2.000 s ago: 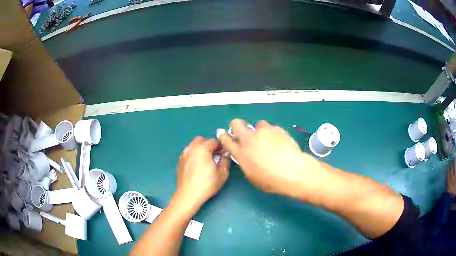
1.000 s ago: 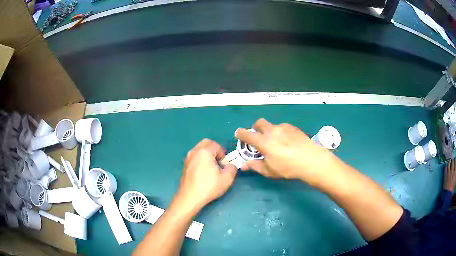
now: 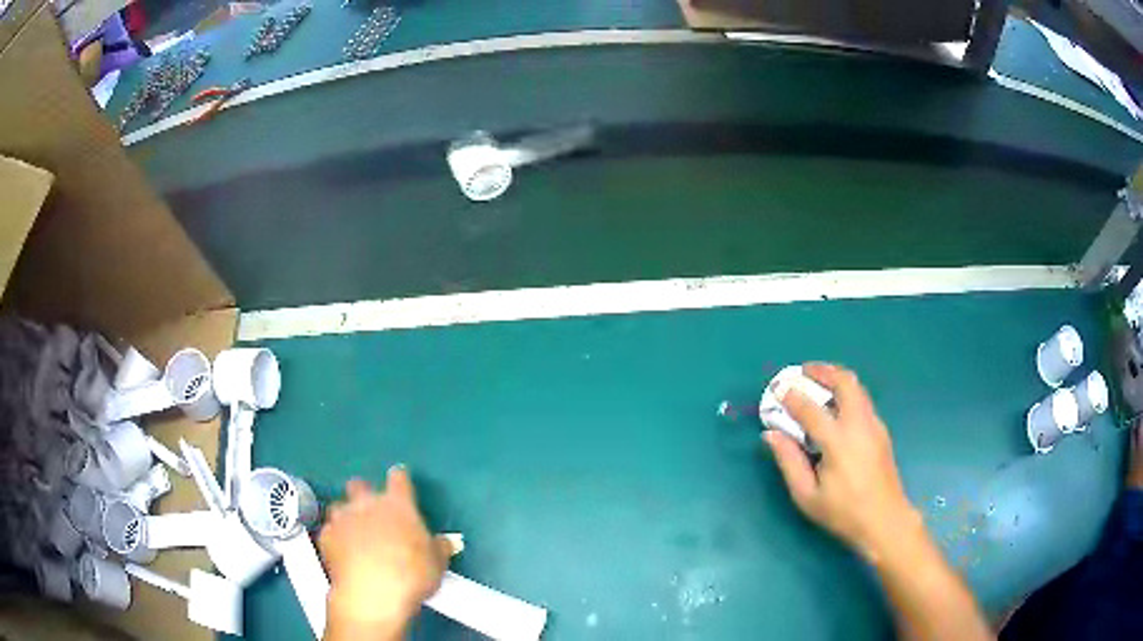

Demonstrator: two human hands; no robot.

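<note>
My right hand [image 3: 846,457] has its thumb and fingers around a white round motor unit [image 3: 792,403] on the green bench. Short dark reddish wires stick out at its left side. My left hand [image 3: 380,551] is over a white housing; its barrel is hidden under the hand and its flat handle [image 3: 491,607] shows to the lower right. I cannot tell whether the fingers grip it. Another white housing [image 3: 483,169] lies on the dark green belt, its handle blurred and pointing right.
A brown carton [image 3: 119,238] full of white housings stands on its side at left, with several housings [image 3: 276,503] spilling out. Three motor units [image 3: 1059,356] stand at right. An off-white strip [image 3: 652,297] borders the belt. Another person's dark sleeve [image 3: 1088,582] is at lower right.
My hands have parted from the housing they held in the middle. The right moved to the motor unit, the left down to the housing at lower left. A housing now lies on the belt.
</note>
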